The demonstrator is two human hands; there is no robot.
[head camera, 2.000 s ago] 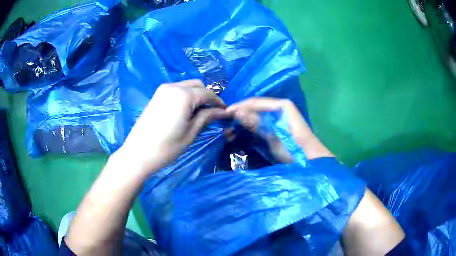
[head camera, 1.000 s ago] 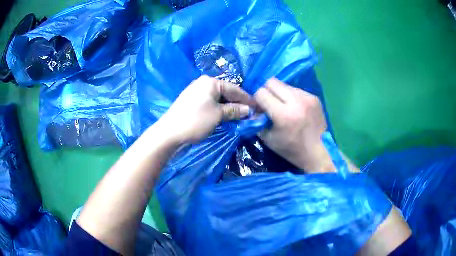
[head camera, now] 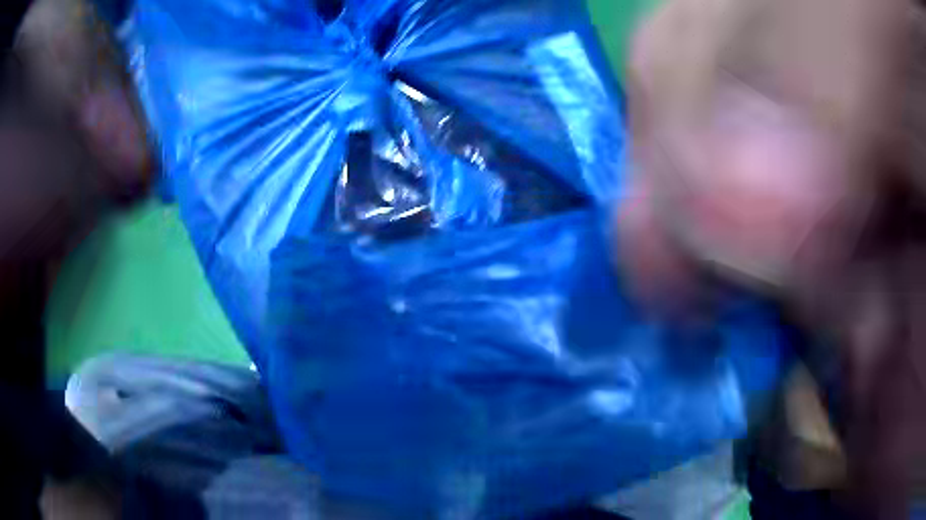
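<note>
A large blue plastic bag (head camera: 487,335) fills the middle, its film gathered into a tight knot or twist (head camera: 360,81) near the top. Dark polybagged garments (head camera: 386,188) show through a gap below the knot. My right hand (head camera: 721,183) is large and blurred at the right, close to the camera, its fingers curled at the bag's right side with blue film under them. My left hand (head camera: 91,112) is dark, blurred and partly cut off at the left edge, beside the bag's upper left side. Its grip is unclear.
Green floor (head camera: 142,295) shows left of the bag. A grey, blurred shape (head camera: 162,401), perhaps a shoe or clothing, lies at the lower left. Another greyish patch (head camera: 675,493) shows below the bag at the lower right.
My hands have moved apart from the bag's middle to either side and nearer the camera. The gathered knot is now uncovered. The view is closer, and the neighbouring blue bags have left it.
</note>
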